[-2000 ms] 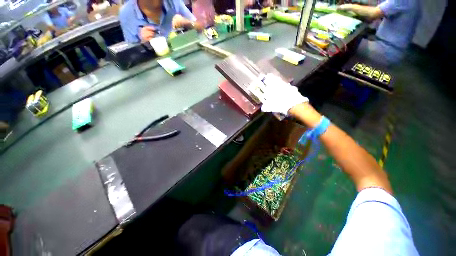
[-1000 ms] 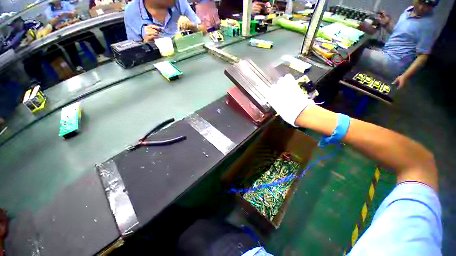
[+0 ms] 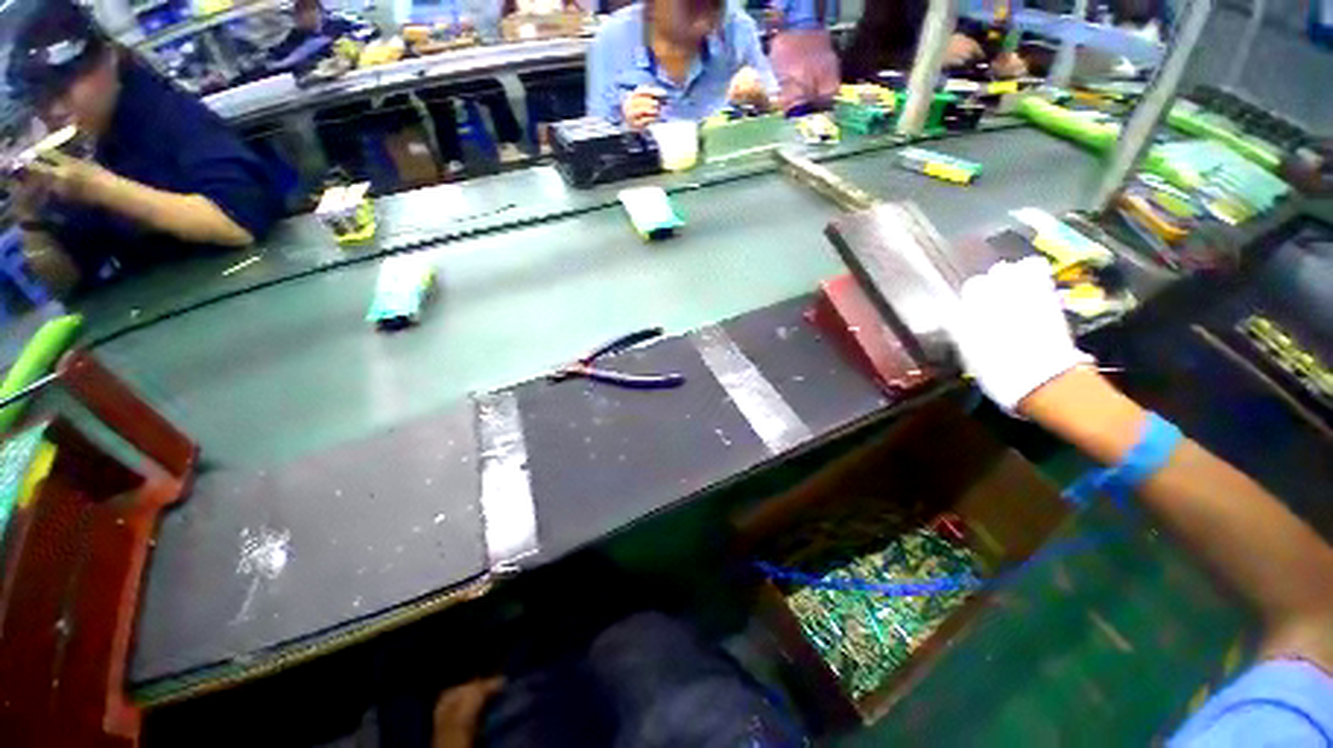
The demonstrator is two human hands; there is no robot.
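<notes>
My right hand (image 3: 1016,333), in a white glove with a blue strap at the wrist, is at the right edge of the grey ridged block (image 3: 895,271). The block is tilted on a red base (image 3: 866,336). The glove hides its own fingertips, so any held item cannot be told. Boards with yellow parts (image 3: 1079,263) show just beyond the glove. My left hand (image 3: 465,713), bare, is small and dark at the bottom edge, low in front of the bench; its fingers are not clear. Side cutters (image 3: 621,363) lie open at the black mat's far edge.
The red fixture (image 3: 110,541) stands at the left. The black mat (image 3: 366,512) bears tape strips. Two boards (image 3: 399,289) (image 3: 649,212) lie on the green belt. A scrap box (image 3: 1009,482) is below the bench edge. People sit opposite and at far left. A metal post rises at right.
The view has swung left, bringing the red fixture and a person at far left into sight. My right hand stays by the ridged block. My left hand now shows at the bottom edge.
</notes>
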